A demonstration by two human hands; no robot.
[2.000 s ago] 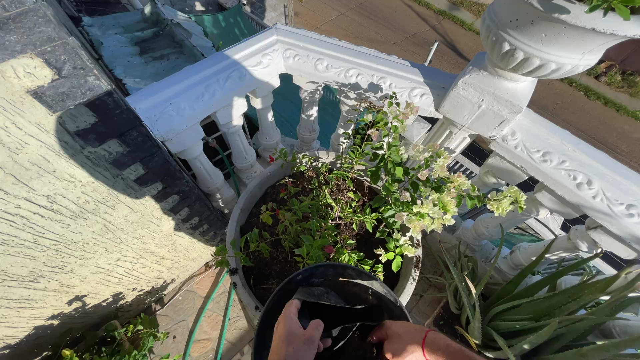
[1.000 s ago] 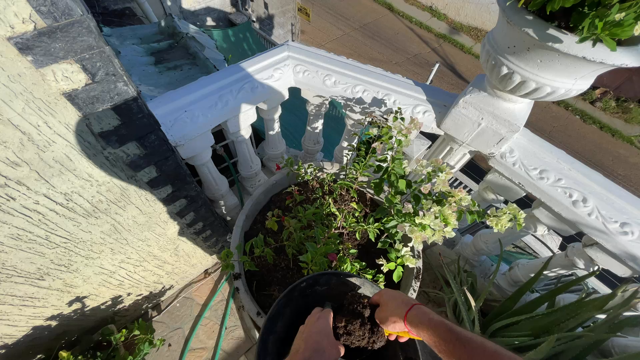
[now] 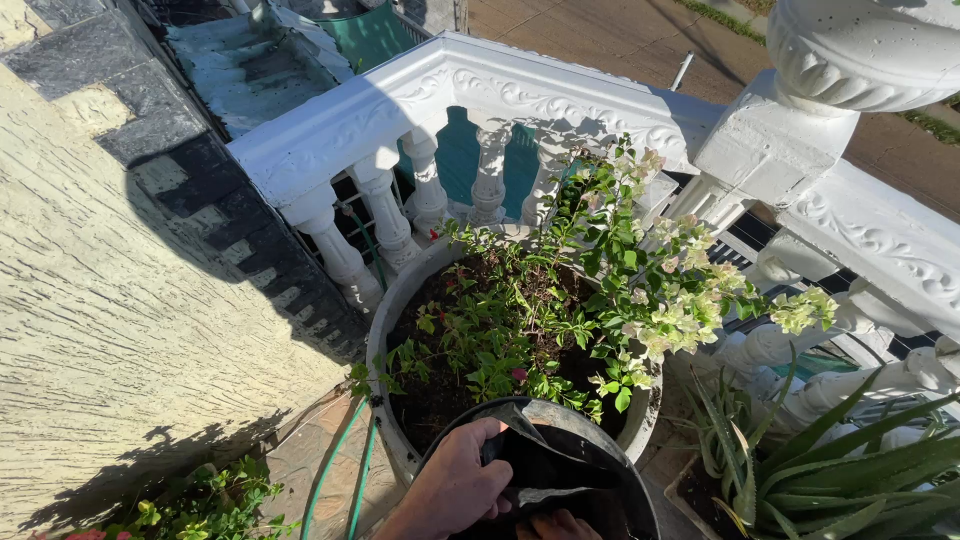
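Note:
A black bucket (image 3: 637, 487) stands at the bottom centre, its far rim over the near edge of a large round planter (image 3: 379, 337). My left hand (image 3: 465, 476) grips the edge of a black plastic bag or liner (image 3: 517, 416) inside the bucket. My right hand (image 3: 559, 525) is low in the bucket, mostly cut off by the frame and in shade; what its fingers hold cannot be seen. Dark soil (image 3: 420, 409) fills the planter, around a leafy bougainvillea (image 3: 675, 315) with pale blooms and smaller green plants (image 3: 487, 352).
White balustrade (image 3: 487, 82) wraps behind the planter, with a white urn (image 3: 862, 60) on its post. A potted aloe (image 3: 825, 472) stands at right. A rough cream wall (image 3: 135, 315) rises at left. A green hose (image 3: 330, 472) lies on the stone floor beside low plants (image 3: 217, 502).
One second ago my right hand was higher, at the bucket's rim with a clump of dark soil and something yellow; now it is deep in the bucket. My left hand has moved onto the liner's edge.

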